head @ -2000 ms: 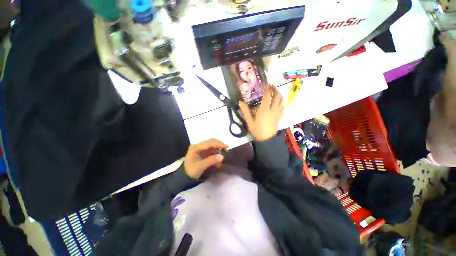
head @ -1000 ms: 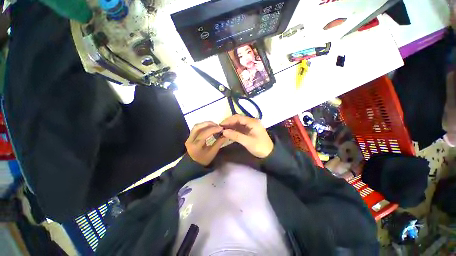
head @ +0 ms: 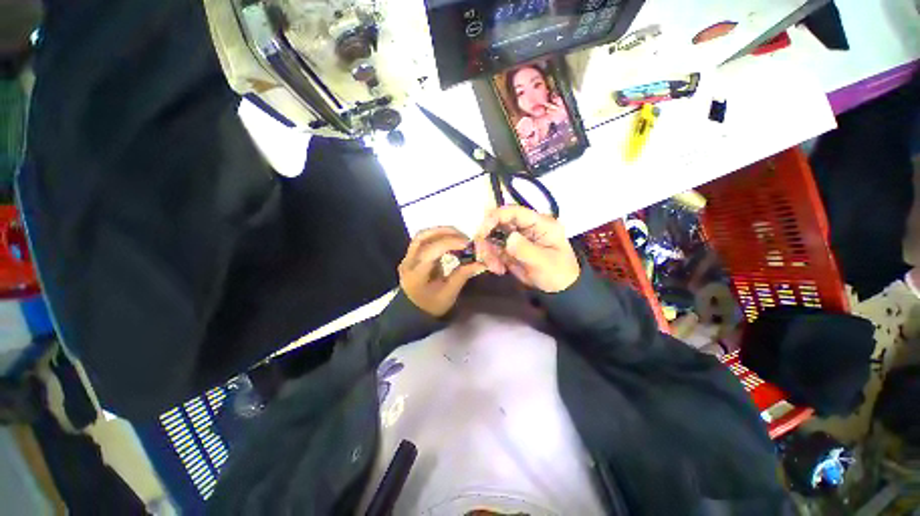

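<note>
A small black piece is pinched between my hands, just off the table's front edge; the fingers hide most of it. My left hand holds its left side. My right hand holds its right side, with the fingers curled. The scissors lie on the table above my right hand, blades pointing up-left toward the needle area. Black fabric covers the left of the table and hangs off it. The presser foot and needle area is brightly lit.
A lit smartphone lies right of the scissors, below the control panel. A yellow tool and a red-blue marker lie farther right. A red basket with scraps is below the table at right; a blue crate is lower left.
My right hand has come from beside the phone and scissors to join my left hand at the small piece. The fingers have shifted around it. The camera view has also shifted.
</note>
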